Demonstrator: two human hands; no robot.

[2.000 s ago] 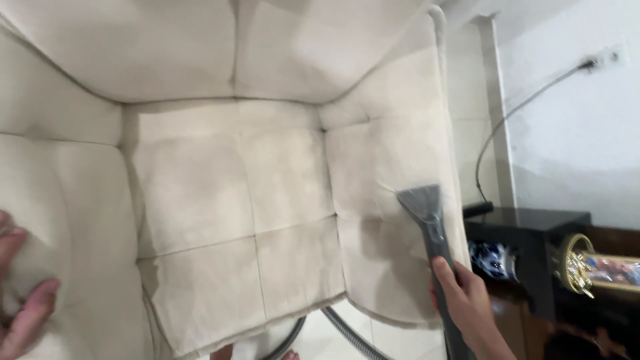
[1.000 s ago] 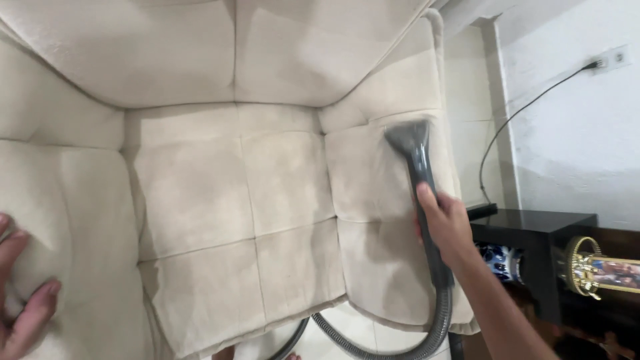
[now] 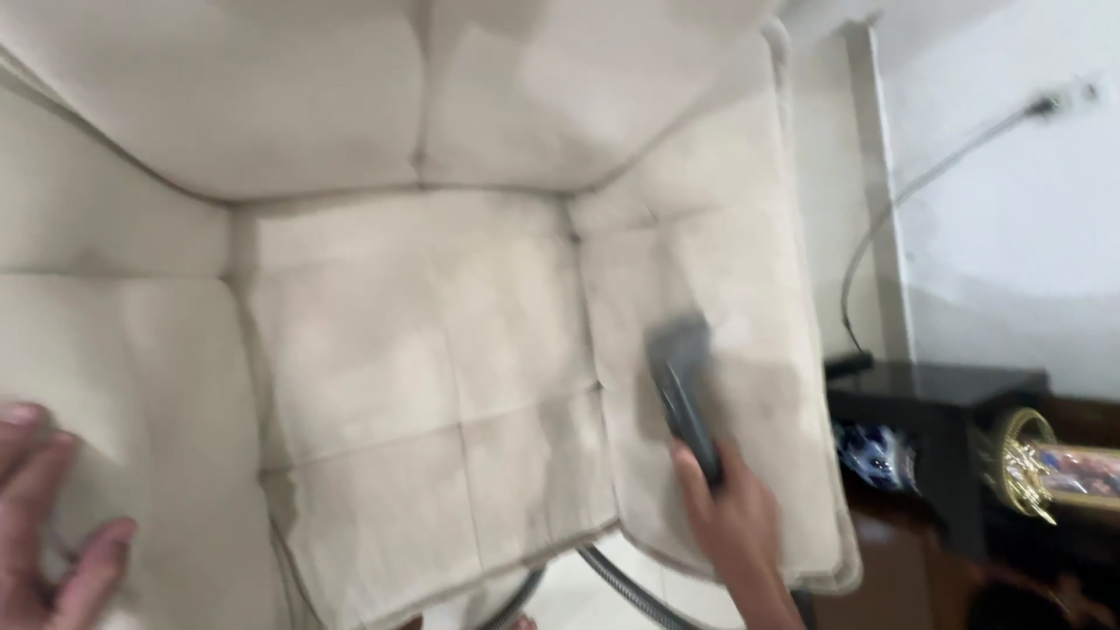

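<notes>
A beige tufted fabric armchair (image 3: 367,350) fills most of the view, with darker patches on its seat and back. My right hand (image 3: 731,507) grips a dark grey upholstery vacuum nozzle (image 3: 687,376), blurred by motion, whose wide head lies over the inner face of the right armrest (image 3: 744,297). At the lower left my left hand (image 3: 57,516) rests on the left armrest (image 3: 79,350), fingers apart and nothing in them. Below the seat edge, part of a ribbed hose (image 3: 626,586) shows; its link to the nozzle is hidden.
A black table (image 3: 954,385) stands right of the chair, with a blue and white object (image 3: 875,455) and a gold ornament (image 3: 1024,468) near it. A dark cable (image 3: 910,188) runs from a wall outlet (image 3: 1072,98). Pale floor (image 3: 560,595) and bare toes show below.
My right hand and the nozzle have moved down and left along the right armrest since one second ago. My left hand stays on the left armrest.
</notes>
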